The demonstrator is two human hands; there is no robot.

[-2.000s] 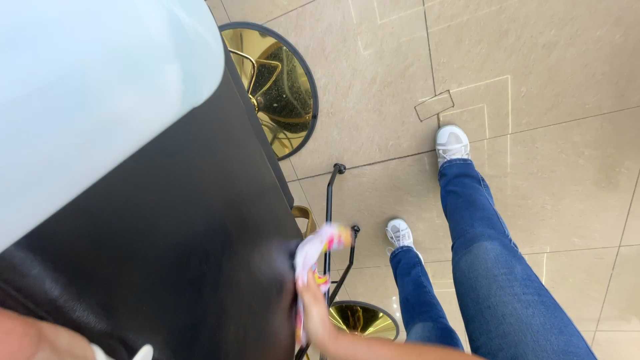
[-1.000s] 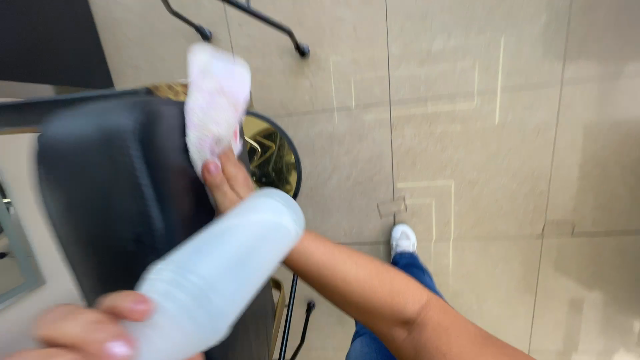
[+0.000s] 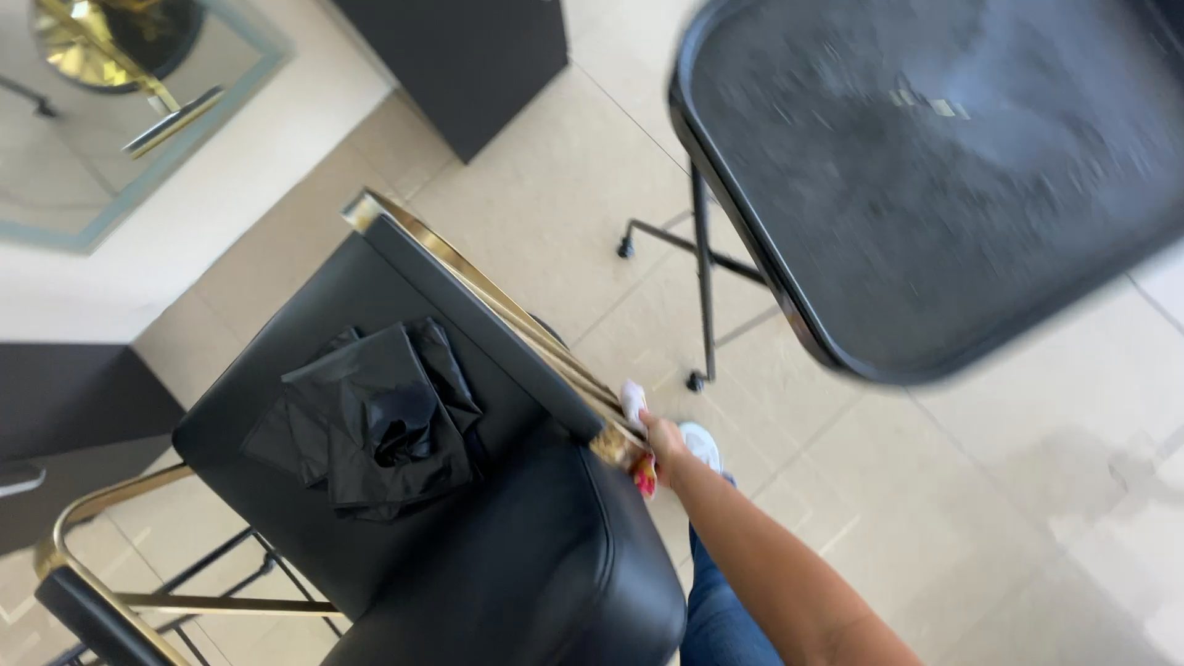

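Observation:
My right hand (image 3: 668,446) grips a white cloth (image 3: 634,403) with red and yellow patches against the gold metal armrest frame (image 3: 518,319) of a black padded salon chair (image 3: 518,555). The cloth shows above and below my fingers, at the rear end of the armrest. On the chair seat lies a crumpled pile of thin black plastic (image 3: 384,421), which may be bags. My left hand is outside the view.
A black tray-topped trolley (image 3: 925,185) on thin legs with casters stands at the upper right. A framed mirror (image 3: 139,194) is at the upper left, beside dark cabinets (image 3: 462,65). The other armrest (image 3: 102,601) is at the lower left. Tiled floor (image 3: 592,194) lies between chair and trolley.
My right hand with the cloth has moved from the chair's backrest to the armrest frame. My left hand and the translucent bottle it held have left the view, which has shifted strongly.

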